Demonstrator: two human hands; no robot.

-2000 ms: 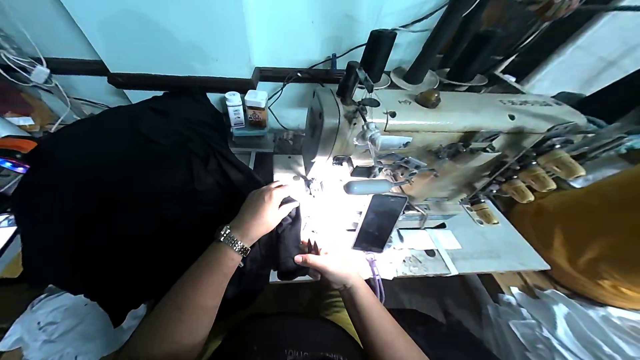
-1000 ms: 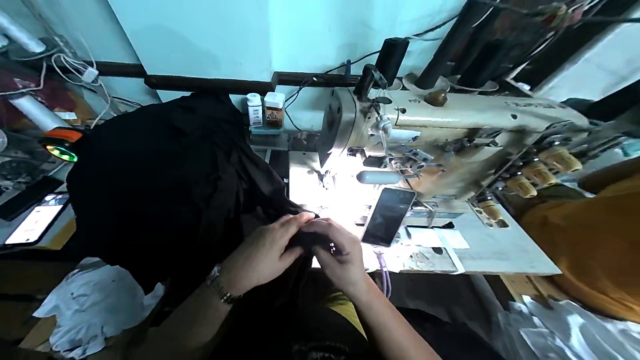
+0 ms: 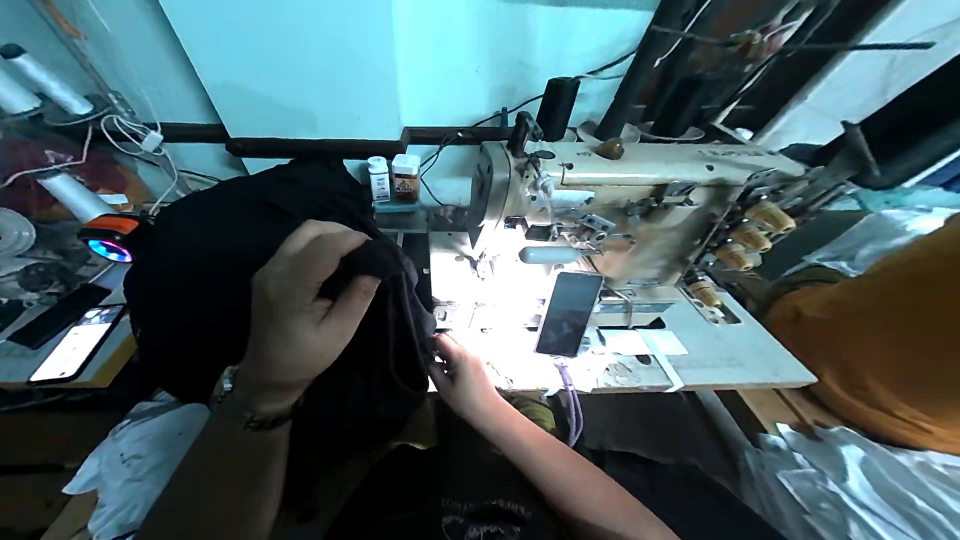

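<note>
Black fabric point(image 3: 217, 247) lies heaped to the left of an industrial sewing machine point(image 3: 637, 172). Raised over it, my left hand point(image 3: 307, 300) pinches a fold between thumb and fingers. My right hand point(image 3: 459, 371) is at the fabric's right edge, near the front of the machine bed, with its fingers curled against the cloth; its fingertips are partly hidden. Bright light falls on the needle area point(image 3: 480, 262), to the right of the fabric. A dark smartphone point(image 3: 570, 313) leans in front of the machine.
Two small bottles, one white point(image 3: 379, 180) and one brown with a white cap point(image 3: 406, 178), stand behind the bed. A lit phone point(image 3: 79, 343) lies at left. White cloth point(image 3: 142, 457) hangs below it. Orange fabric point(image 3: 877, 337) and clear plastic point(image 3: 862, 480) are at right.
My hands, together on the cloth a second ago, are now apart: the left has risen to the left with a fold of the fabric. The cloth is lifted and spread between them.
</note>
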